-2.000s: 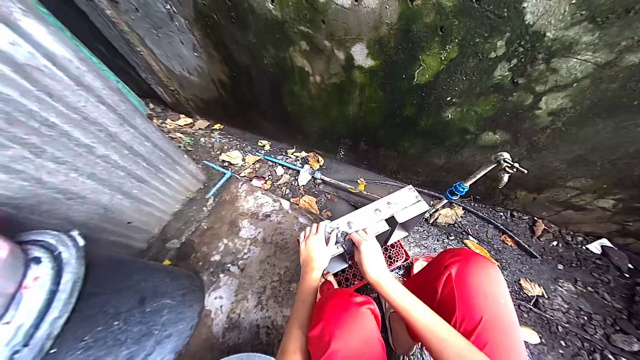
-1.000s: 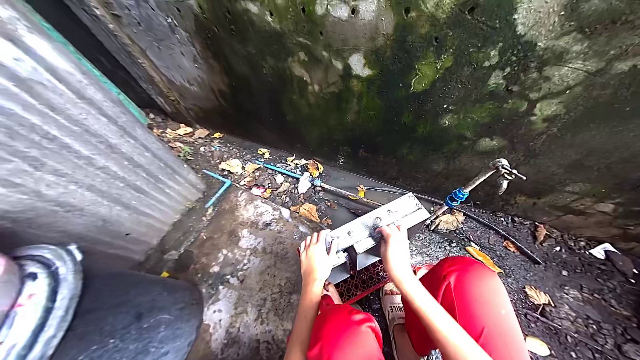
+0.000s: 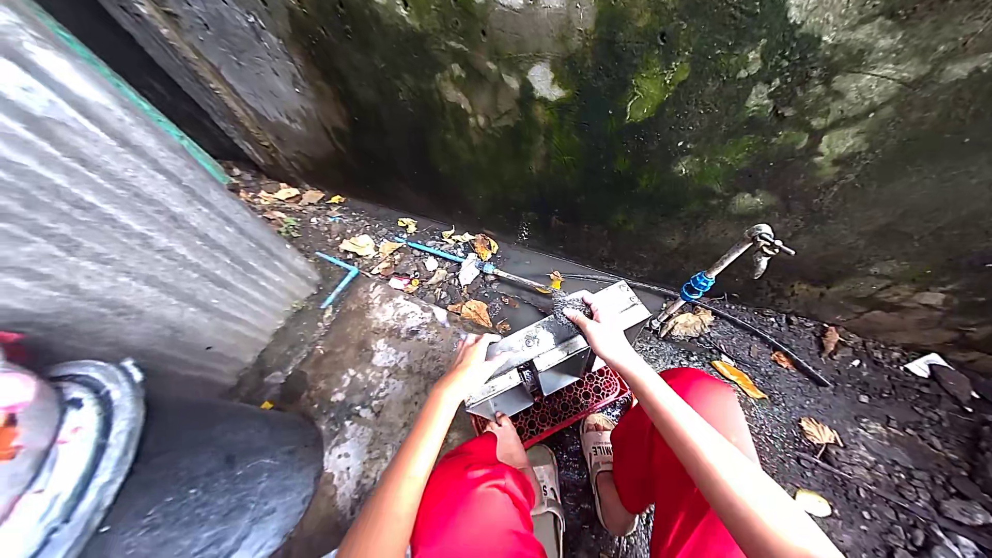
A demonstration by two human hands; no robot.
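A metal appliance body, perhaps a gas stove (image 3: pixel 535 341), is tilted between my knees and the wall, above a red tray with a ring pattern (image 3: pixel 570 403). My left hand (image 3: pixel 474 363) grips its left end, with the thumb side along the upper face. In my right hand (image 3: pixel 601 329) is a dark scouring pad (image 3: pixel 572 307), pressed on the wet, sudsy metal near its far edge. The underside of the body is partly hidden.
A metal tap on a pipe with a blue fitting (image 3: pixel 697 287) rises at the right by the mossy concrete wall (image 3: pixel 542 139). Blue pipe pieces (image 3: pixel 341 280) and dry leaves lie on the ground. A black bucket (image 3: pixel 217 465) and corrugated metal sheet (image 3: pixel 139 201) stand at the left.
My right hand has moved toward the far edge of the metal body, and the dark pad now shows under its fingers. My left hand stays at the left end.
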